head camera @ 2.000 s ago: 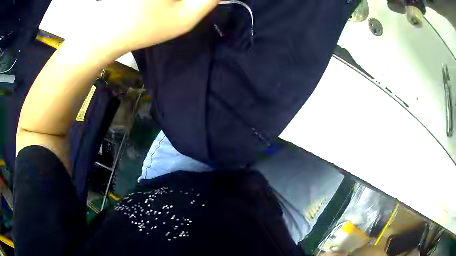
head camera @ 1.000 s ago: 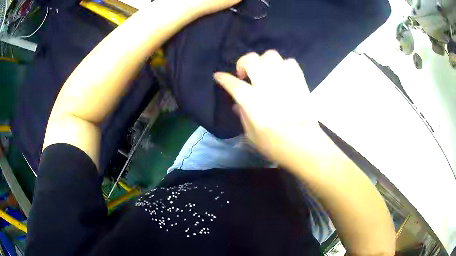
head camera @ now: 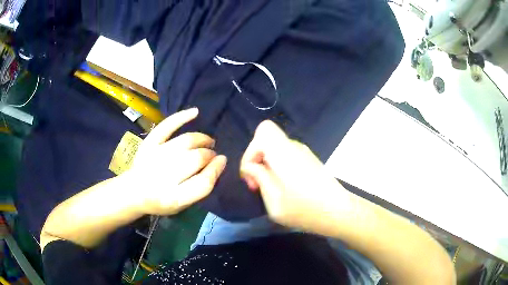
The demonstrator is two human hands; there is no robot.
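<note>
A dark navy garment lies in broad folds over the table and lap. A thin white strip forms an open loop on the cloth. My left hand is on the garment's left part, forefinger stretched, other fingers bent with tips at the cloth; its thumb is hidden, so its grip is unclear. My right hand is closed, with cloth at its curled fingers, just right of the left hand and below the loop.
The white table has a curved edge at right. The machine head is upper right, with a slim metal tool below it. A yellow bar, a yellowish tag and more navy cloth are at left.
My left hand has come down from the top edge onto the garment. My right hand came into view and its fingers closed. The white loop now shows fully, lower in the picture.
</note>
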